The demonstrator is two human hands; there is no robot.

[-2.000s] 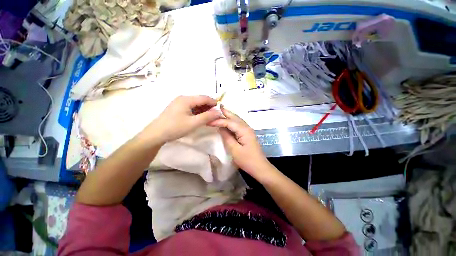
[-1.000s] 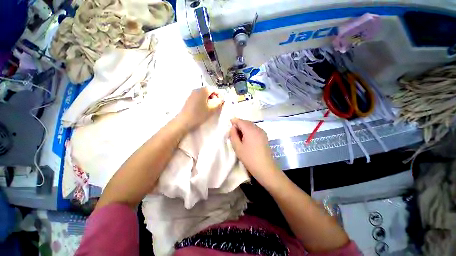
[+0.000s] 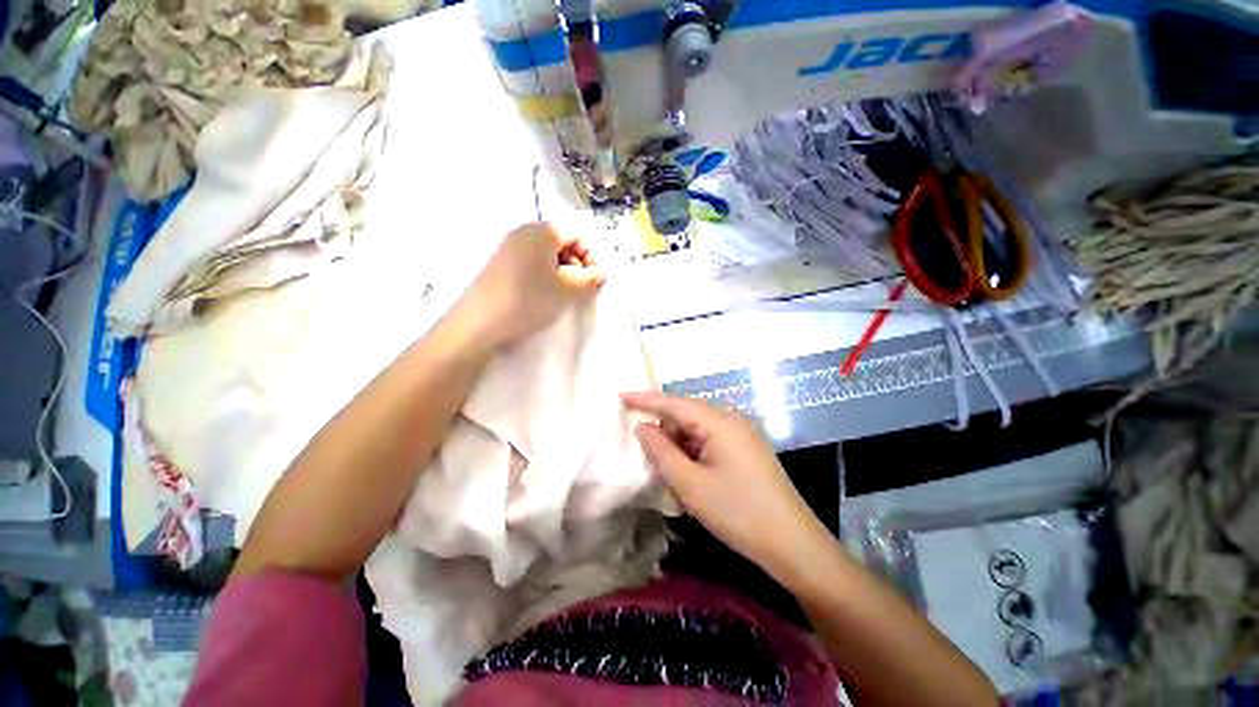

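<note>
A cream garment piece [image 3: 552, 442] hangs from the table edge onto the lap, its upper end near the needle. My left hand [image 3: 532, 283] pinches its top just in front and left of the presser foot [image 3: 608, 200]. My right hand [image 3: 711, 463] holds its right edge lower down, at the table's front edge. The white and blue sewing machine [image 3: 884, 69] stands behind. Glare washes out the cloth near the needle, so whether it lies under the foot cannot be told.
Cream panels [image 3: 262, 180] and a crumpled beige heap [image 3: 207, 62] lie left. Scissors [image 3: 960, 242], a thin red item [image 3: 873, 329] and white-lilac strips [image 3: 822, 166] lie right of the needle. Beige ties [image 3: 1187, 263] lie far right. A printed strip [image 3: 166, 470] is at the left.
My hands have moved from together in front of the needle to apart. My right hand has slid down along the garment's right edge. The cloth is now stretched between them.
</note>
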